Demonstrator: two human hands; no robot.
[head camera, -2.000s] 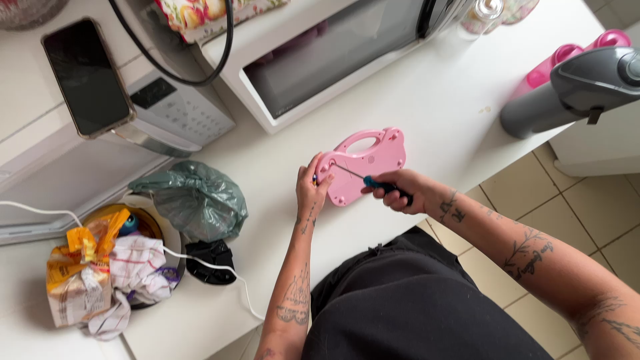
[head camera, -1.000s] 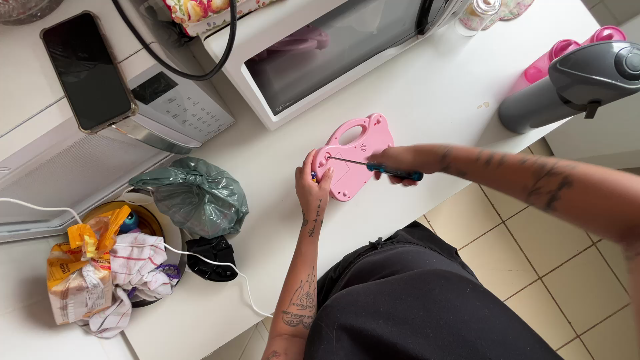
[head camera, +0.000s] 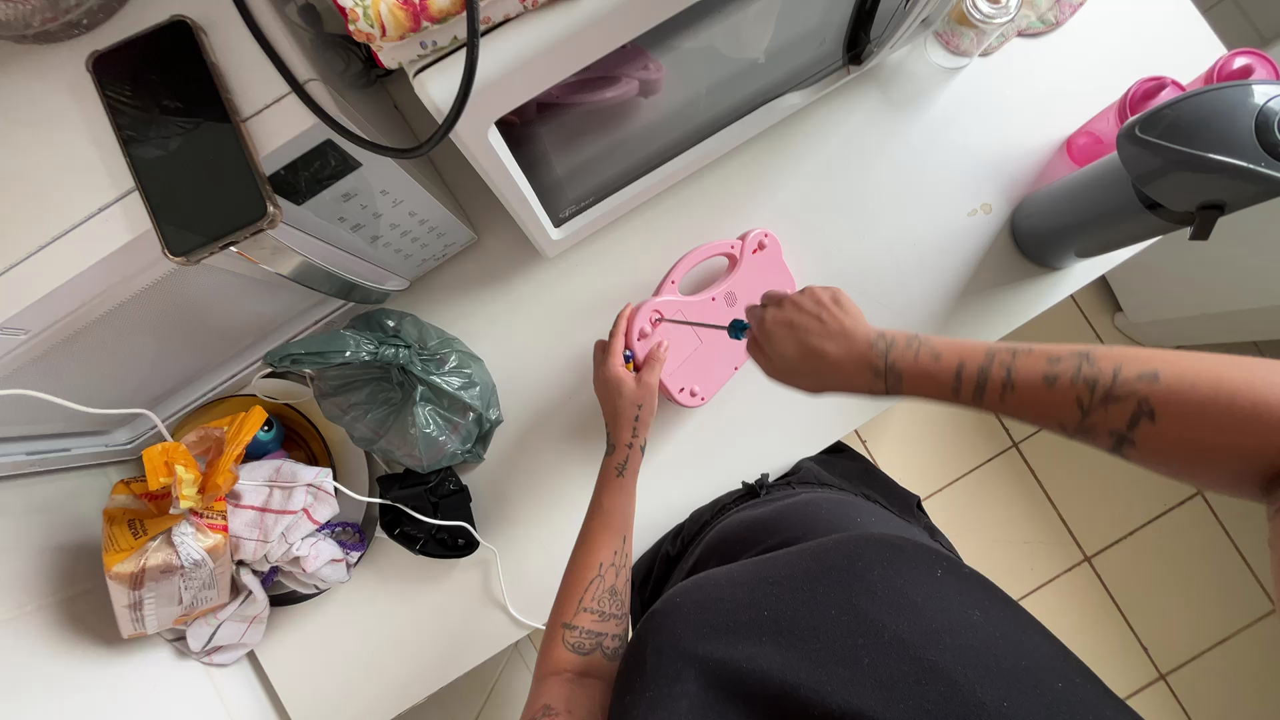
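Observation:
A pink plastic toy with a carry handle lies on the white counter, its screwed back facing up. My left hand grips its left end, thumb on the back and fingers around the edge. In my right hand is a screwdriver with a blue-green and black handle, mostly hidden by the fingers. Its shaft points left, and the tip sits at a screw hole near the toy's upper left corner, close to my left hand.
Behind the toy stands a white microwave. To the left are a phone, a tied green plastic bag, a bread bag, a cloth and a white cable. A grey thermos and pink bottles stand at right.
My right forearm has swung up from its lower slant two seconds ago, and the screwdriver has tilted closer to level. My left hand has stayed on the toy's left end.

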